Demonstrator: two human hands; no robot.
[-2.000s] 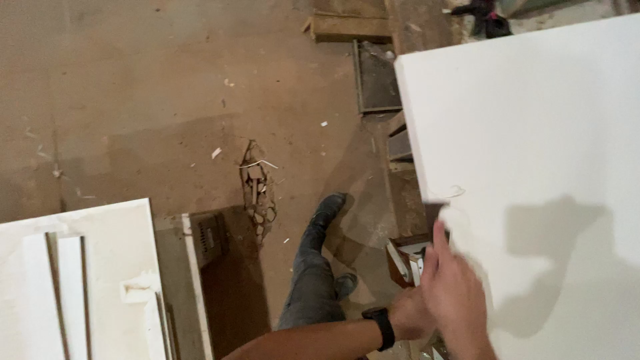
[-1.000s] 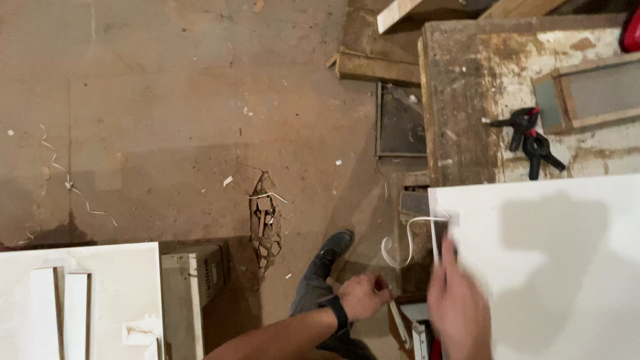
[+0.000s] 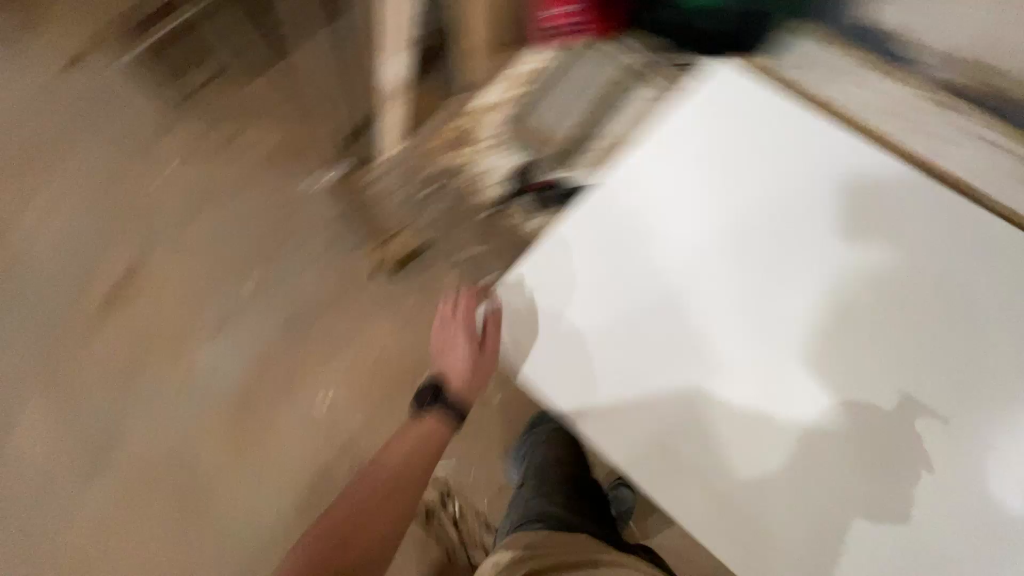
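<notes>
A large white panel (image 3: 720, 264) fills the right side of the view, with shadows falling across it. My left hand (image 3: 466, 336), with a black watch (image 3: 438, 400) on its wrist, is at the panel's left corner, fingers extended and blurred. Whether it touches the edge or holds something thin there, I cannot tell. My right hand is out of the frame; a shadow on the panel's lower right has a thin pointed shape at its top.
Past the panel's upper left edge, a worn workbench (image 3: 448, 152) carries a blurred black spring clamp (image 3: 544, 190) and a grey framed piece (image 3: 572, 104). A red object (image 3: 568, 18) lies behind. Pale boards (image 3: 394, 80) stand beside the bench. My leg (image 3: 552, 480) is below the panel.
The view has swung strongly. My right hand, at the panel's edge with a dark tool a second ago, has left the view. The curled white strip seen hanging at that edge no longer shows.
</notes>
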